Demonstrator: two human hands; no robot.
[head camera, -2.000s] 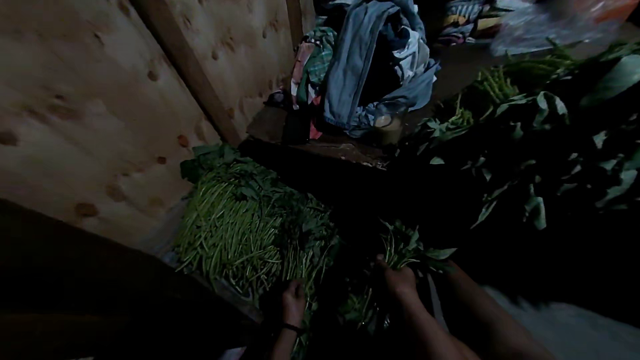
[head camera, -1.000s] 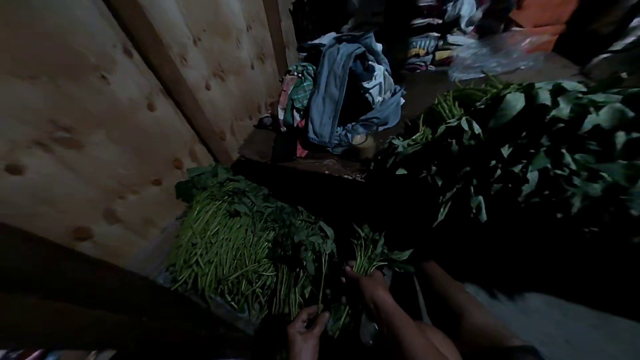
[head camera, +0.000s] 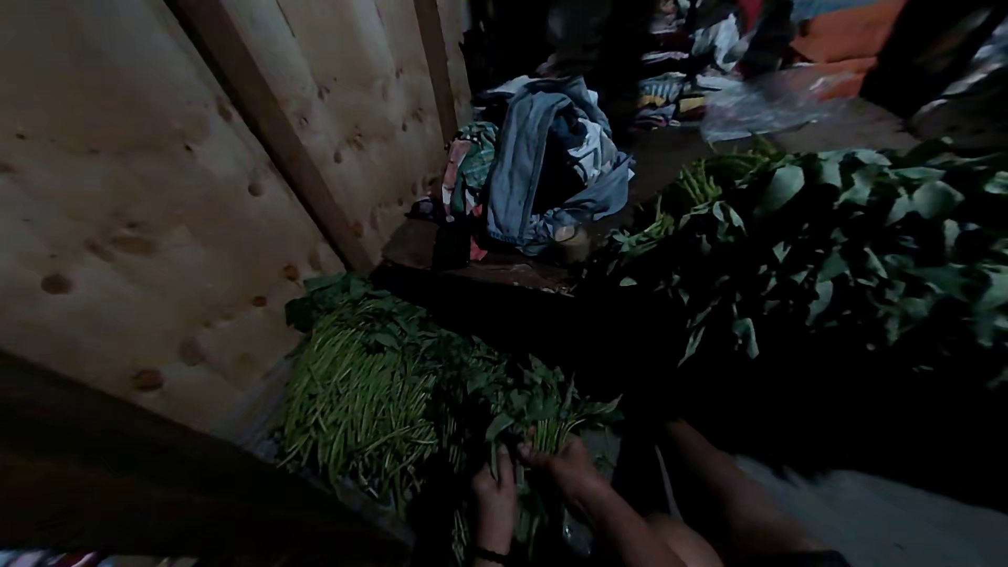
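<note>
My right hand is closed around a small bunch of leafy green stems at the lower middle of the view. Close beside it on the left, my left hand, with a dark band at the wrist, has its fingers at a stem or leaf by the bunch; its exact hold is dim. A large heap of green stems with leaves lies left of both hands, its cut stalks toward me. Another big pile of leafy greens rests at the right on a raised surface.
A plywood wall with dark battens rises on the left. Past the heap, denim clothing and other garments lie on a wooden platform. Clear plastic and an orange item are behind. A dark beam crosses the lower left.
My left hand has moved from the stem heap to beside my right hand. My right hand still holds the bunch of greens. The view has shifted somewhat.
</note>
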